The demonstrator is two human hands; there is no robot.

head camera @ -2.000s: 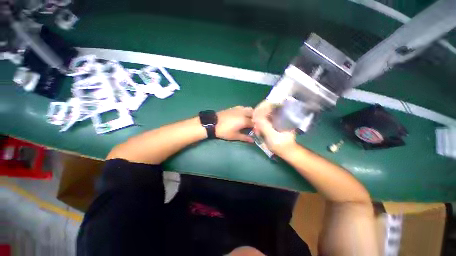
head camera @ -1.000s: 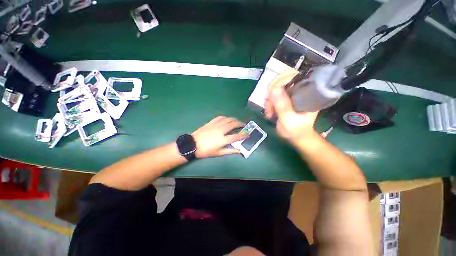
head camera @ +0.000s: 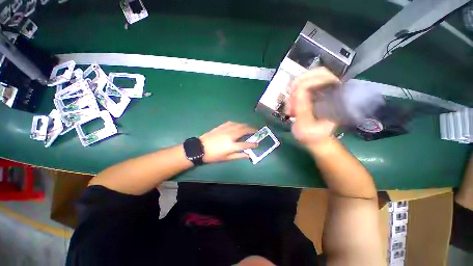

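A white plastic frame [head camera: 270, 147] with a green circuit strip lies on the green bench in front of me. My left hand [head camera: 228, 142], with a black watch on the wrist, has its fingers on the frame's left side and holds it against the bench. My right hand [head camera: 314, 106] is closed around the blurred grey electric screwdriver [head camera: 358, 108], which is tilted with its top to the right. The hand is over the front of the silver screw feeder [head camera: 273, 96]. The driver tip cannot be made out.
Loose white frames [head camera: 78, 104] are piled at left, beside a black box [head camera: 26, 94]. One frame [head camera: 136, 11] lies at the back. A black pouch [head camera: 394, 126] and stacked white units [head camera: 456, 125] are at right. A grey support [head camera: 394, 41] slants behind the feeder. Another person's arm [head camera: 465, 189] shows far right.
My right hand has shifted slightly right and the screwdriver has tilted over to the right. My left hand stays on the frame. The lone frame at the back has moved left.
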